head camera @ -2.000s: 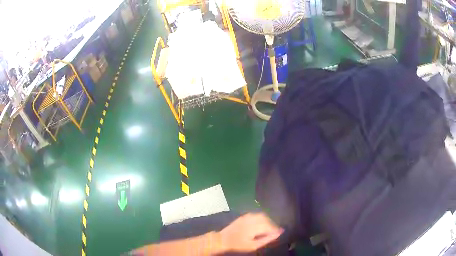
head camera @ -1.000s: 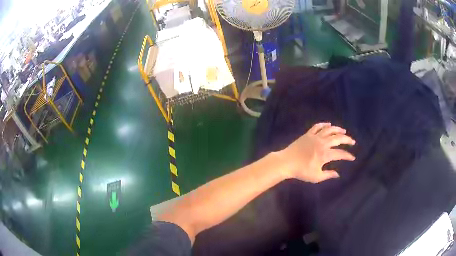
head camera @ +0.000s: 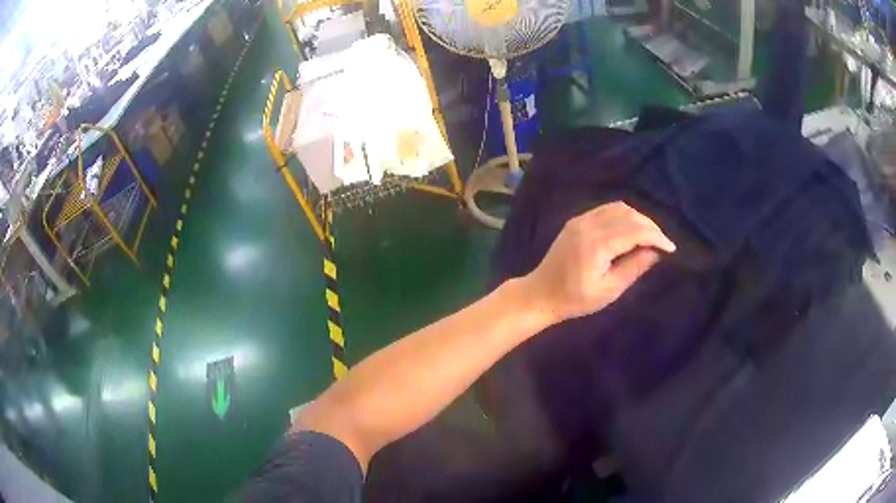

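A large heap of dark navy garment fabric [head camera: 786, 206] fills the right side of the head view and hangs down towards the bottom. My left hand [head camera: 601, 260] is over the upper left part of the heap, its fingers bent and closed on a fold of the navy fabric. My forearm reaches in from the bottom, with a dark sleeve at the elbow. My right hand is not in view. A pale machine or table edge [head camera: 847, 470] shows at the lower right corner.
A standing fan [head camera: 499, 108] is behind the heap. A yellow-framed cart [head camera: 280, 138] with white pieces stands ahead, and another yellow-framed cart [head camera: 96, 211] at the left. Yellow-black tape [head camera: 334, 314] and a green arrow sign [head camera: 221, 391] mark the green floor.
My left hand has come up from the bottom onto the heap, first with spread fingers, and has now closed on the fabric. The fabric's upper folds have shifted.
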